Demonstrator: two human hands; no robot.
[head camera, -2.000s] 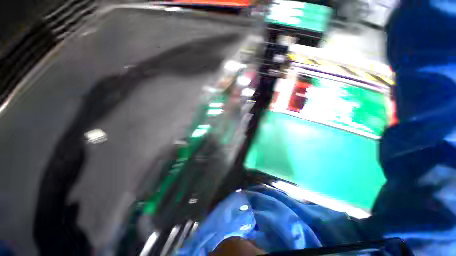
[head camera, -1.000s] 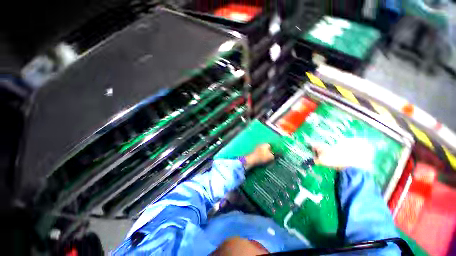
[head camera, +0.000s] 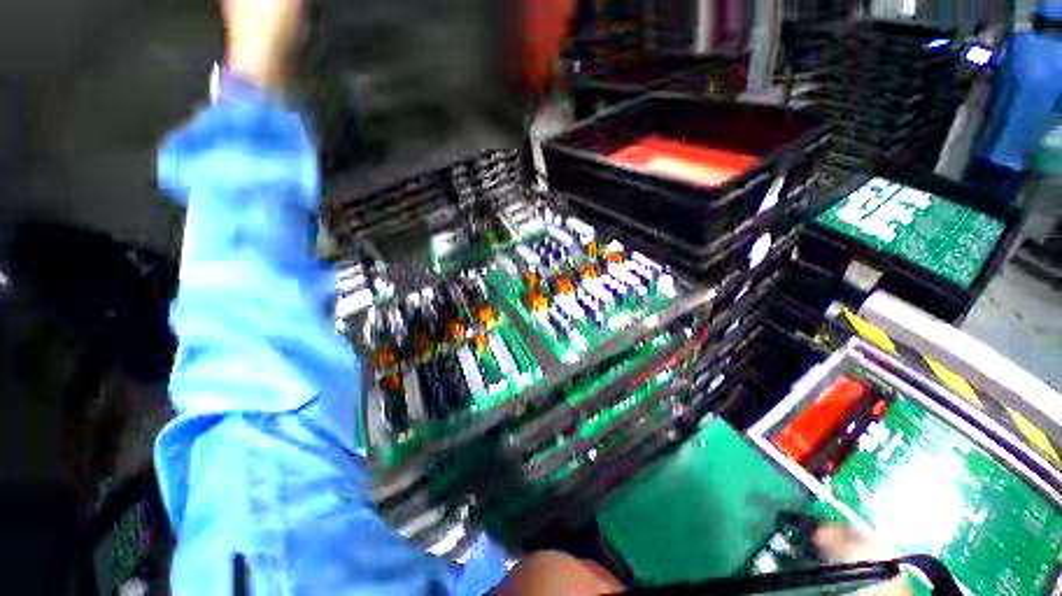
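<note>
My left hand (head camera: 262, 41) is raised at the top left, blurred and cut off by the top edge; whether it holds anything cannot be seen. Below and right of it, a stacked rack (head camera: 559, 378) shows circuit boards (head camera: 512, 314) with white, black and orange parts on top. My right hand (head camera: 850, 541) is low at the right, blurred and partly hidden by a dark rim, beside a dark object (head camera: 786, 541) on the green mat (head camera: 699, 501). Its grip is unclear. A large green board (head camera: 967, 489) lies in a silver frame (head camera: 804, 384) at the right.
A black bin (head camera: 687, 204) with a red bottom stands behind the rack. Another green board (head camera: 914, 227) lies on a dark stack at the back right. Yellow-black edging (head camera: 955, 390) runs behind the framed board. Part of a person in blue (head camera: 1031, 105) shows at the top right.
My left hand has left the green board near the mat and risen to the upper left. The rack's dark flat top no longer shows; populated boards do. My right hand appears lower in view.
</note>
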